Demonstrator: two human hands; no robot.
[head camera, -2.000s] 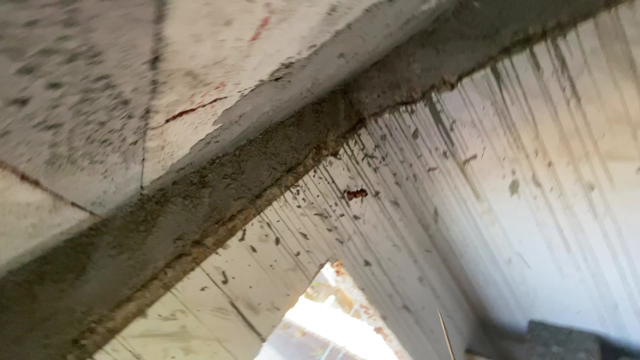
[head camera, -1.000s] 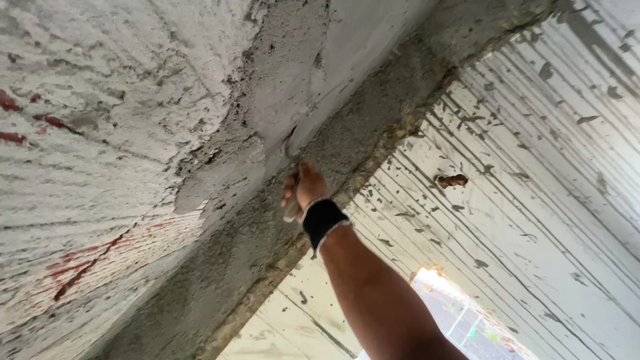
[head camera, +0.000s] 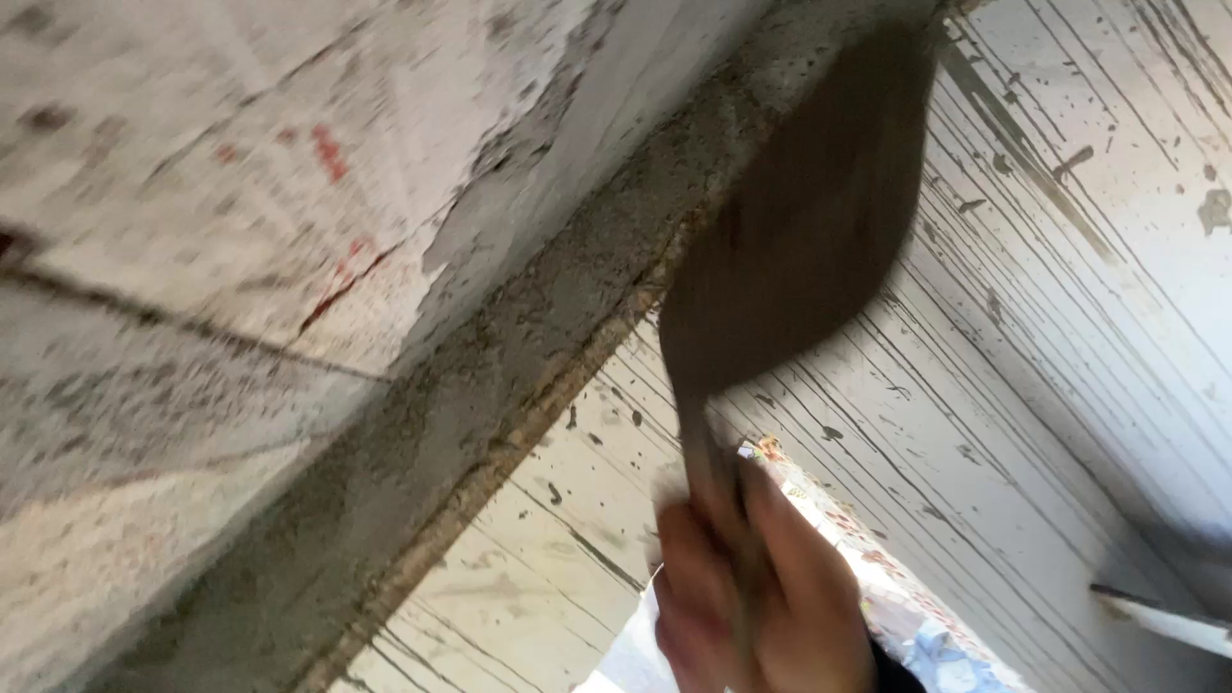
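Note:
My right hand (head camera: 760, 597), with a black band at the wrist, grips a mason's trowel (head camera: 808, 212) by its handle at the lower middle. The trowel's dark, broad blade points up and to the right, blurred by motion. In the picture it overlaps a strip of grey mortar (head camera: 539, 318) that runs diagonally along the concrete; whether blade and mortar touch, I cannot tell. My left hand is out of view.
Rough concrete with red marks (head camera: 327, 154) and a crack lies at the upper left. A pale, mortar-splashed wall (head camera: 962, 385) slopes down the right side. Behind my hand is a bright opening (head camera: 626, 645). A white-edged bar (head camera: 1165, 621) juts in at the lower right.
A second ago my right hand was up against the mortar strip; now it is lower in view, with the trowel plainly visible in it. Two seconds ago no hand was in view.

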